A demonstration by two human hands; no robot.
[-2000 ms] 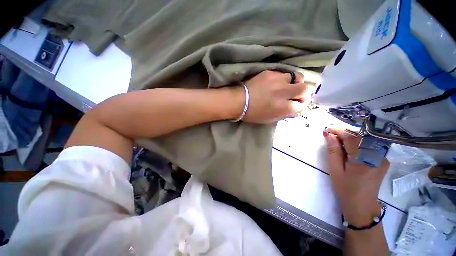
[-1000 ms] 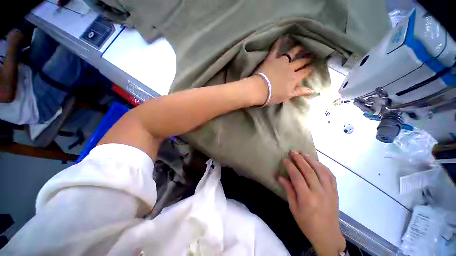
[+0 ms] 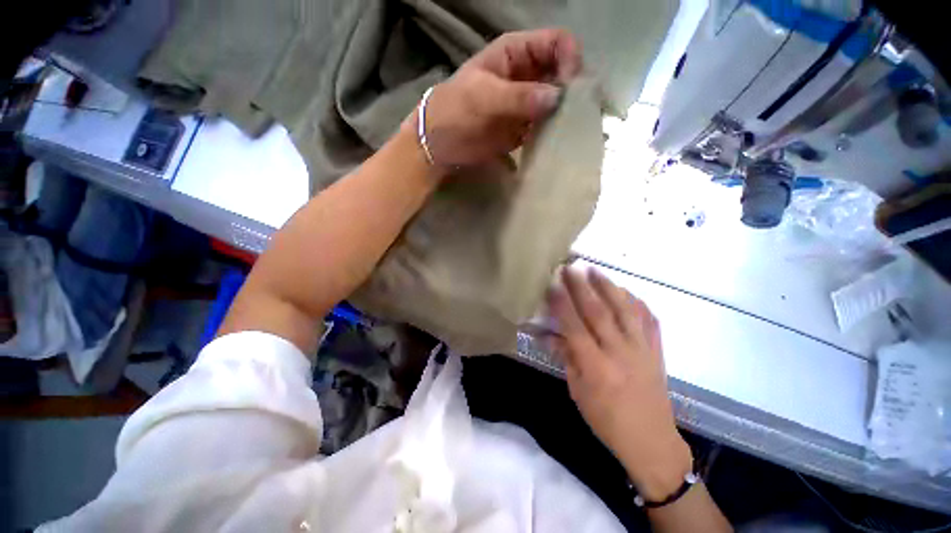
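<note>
The olive-khaki garment piece (image 3: 448, 239) lies over the table and droops past its front edge. My left hand (image 3: 495, 99) pinches its edge between thumb and fingers and holds it raised. My right hand (image 3: 610, 338) is at the lower edge of the cloth near the table's front edge, its fingers blurred; whether they grip the cloth cannot be told. The white sewing machine head (image 3: 766, 78) stands to the right, away from the cloth's raised edge. Its needle area (image 3: 667, 161) is brightly lit, with no cloth visible under it.
Plastic packets with printed paper (image 3: 907, 401) lie at the right. A dark grey round knob (image 3: 767, 193) is on the machine front. A control panel (image 3: 154, 141) is set in the table (image 3: 235, 172) at the left. Part of a blue bin (image 3: 224, 297) shows below the table. Red-handled snips (image 3: 75, 94) lie far left.
The cloth has moved left, away from the needle area. My left hand has moved left and up and now pinches the raised edge. My right hand has moved slightly left along the cloth.
</note>
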